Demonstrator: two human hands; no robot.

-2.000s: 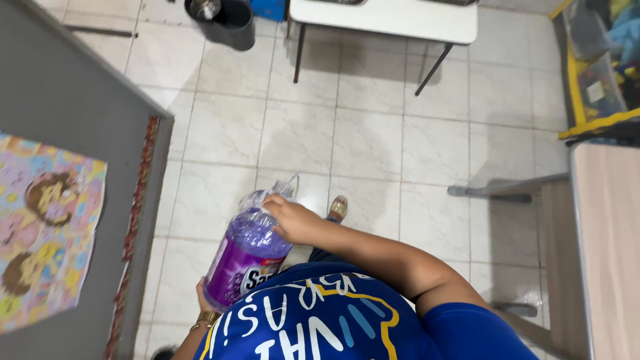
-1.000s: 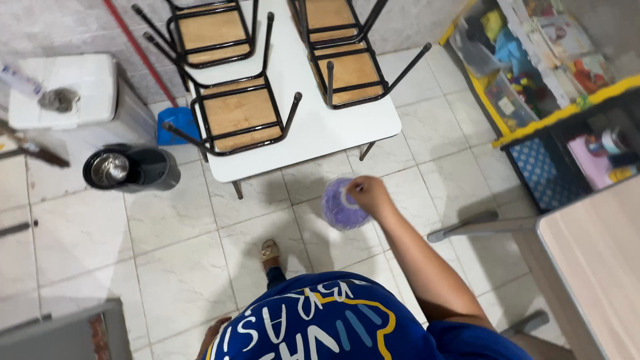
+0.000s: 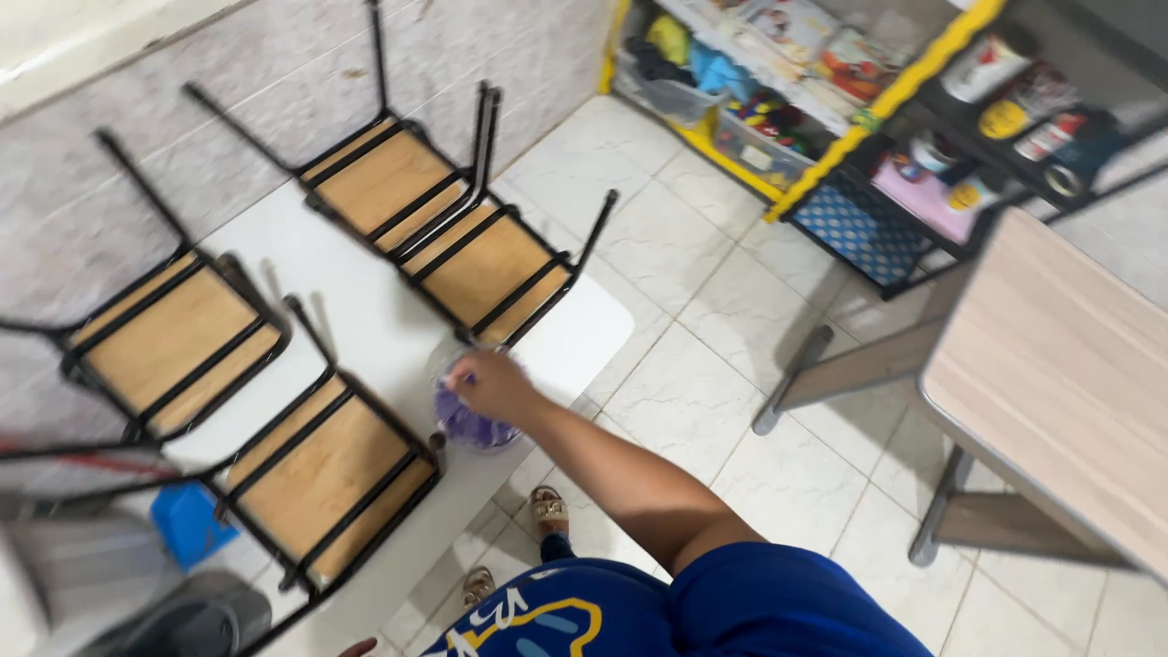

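My right hand grips the top of a clear plastic bottle of purple liquid, over the near edge of a white table; whether the bottle rests on the table cannot be told. Upturned chairs with wooden seats and black metal legs lie on the table, close on the left of the bottle and beyond it. Of my left hand only fingertips show at the bottom edge, away from the bottle; what it holds, if anything, is out of sight.
A wood-topped table stands on the right. Behind it are a yellow-edged shelf with plastic bins of toys, and a black shelf with cans. A blue dustpan and a black bin are at the lower left. Chair legs stick up over the table.
Two seconds ago both hands were on the bottle; my left hand has since come off it. The right hand has carried the bottle from over the floor to the white table. The view has swung.
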